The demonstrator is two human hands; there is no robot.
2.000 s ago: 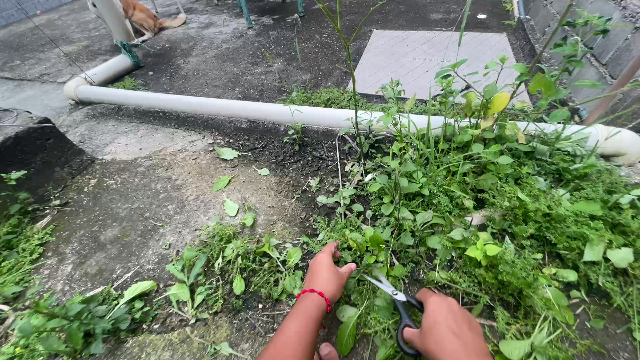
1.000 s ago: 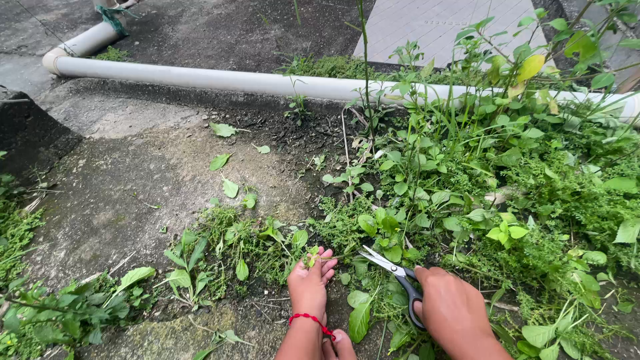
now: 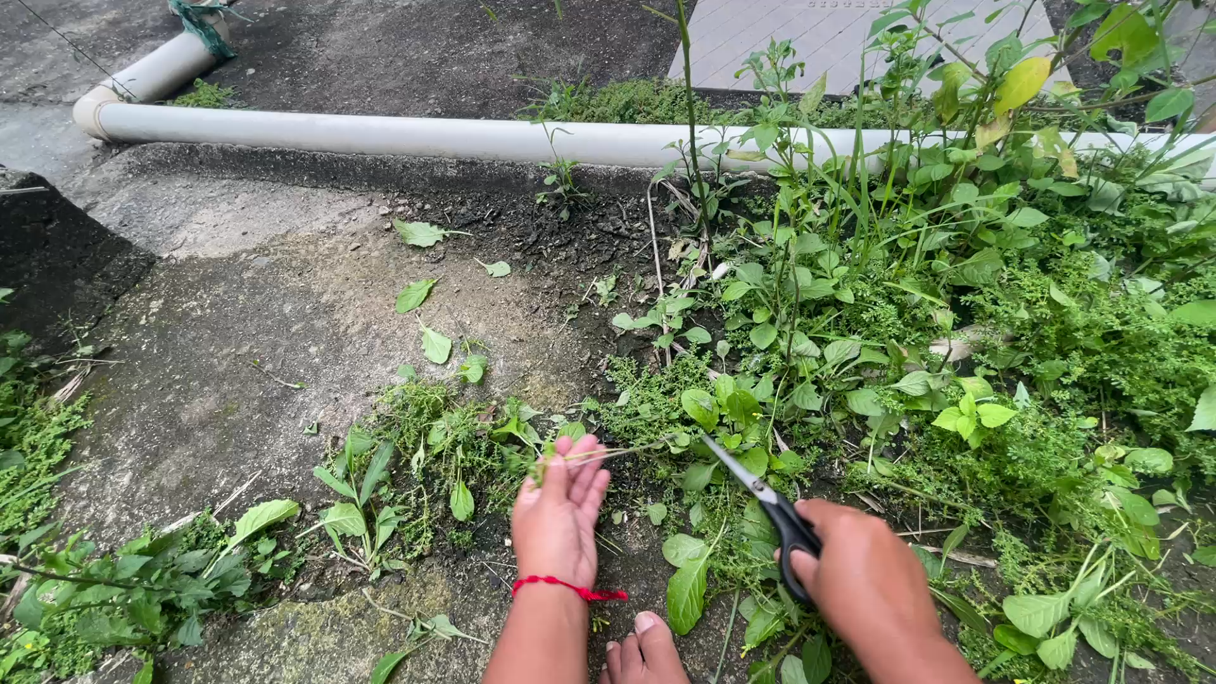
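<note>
My left hand (image 3: 560, 513), with a red string bracelet (image 3: 568, 587) at its wrist, is palm up and pinches a small green sprig with a thin stem (image 3: 622, 450). The stem runs rightward, its far end near the scissor tips. My right hand (image 3: 860, 570) grips black-handled scissors (image 3: 750, 484) whose blades look closed and point up and left. The tips are beside a leafy green weed (image 3: 722, 407). Toes of a bare foot (image 3: 646, 655) show between my forearms.
A white PVC pipe (image 3: 399, 136) crosses behind, before a tiled slab (image 3: 855, 38). Dense weeds (image 3: 1064, 342) cover the right side. Several loose leaves (image 3: 412, 295) lie on the rough concrete (image 3: 218, 380). A dark stone block (image 3: 57, 256) stands at the left.
My left hand, empty-looking at the earliest frame, has turned palm up and now holds a sprig. The scissors' blades, apart earlier, now look closed. The view has tilted down.
</note>
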